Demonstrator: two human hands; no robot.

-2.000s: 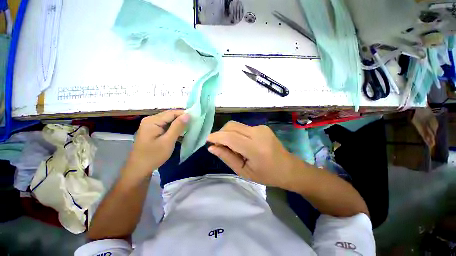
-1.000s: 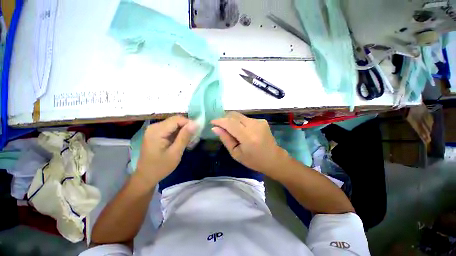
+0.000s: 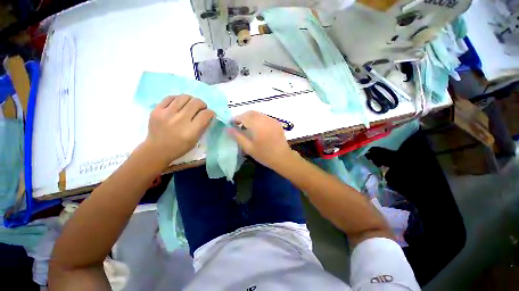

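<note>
A pale mint collar piece [image 3: 222, 153] lies partly on the white table and its end hangs over the front edge above my lap. My left hand [image 3: 179, 125] is closed on its middle part on the table. My right hand [image 3: 259, 136] pinches its right side near the table edge; the fingertips are slightly blurred. Black thread snips [image 3: 288, 124] lie on the table, mostly hidden behind my right hand.
The sewing machine [image 3: 219, 34] stands at the back centre. Mint strips [image 3: 330, 79] hang over the table edge at right, beside black-handled scissors [image 3: 381, 96]. A red tray [image 3: 355, 143] is under the edge. A paper pattern [image 3: 66, 102] lies at left.
The view has shifted and now shows more of the machine. Both hands have moved up from over the lap to the table edge with the mint piece, my left hand further onto the table.
</note>
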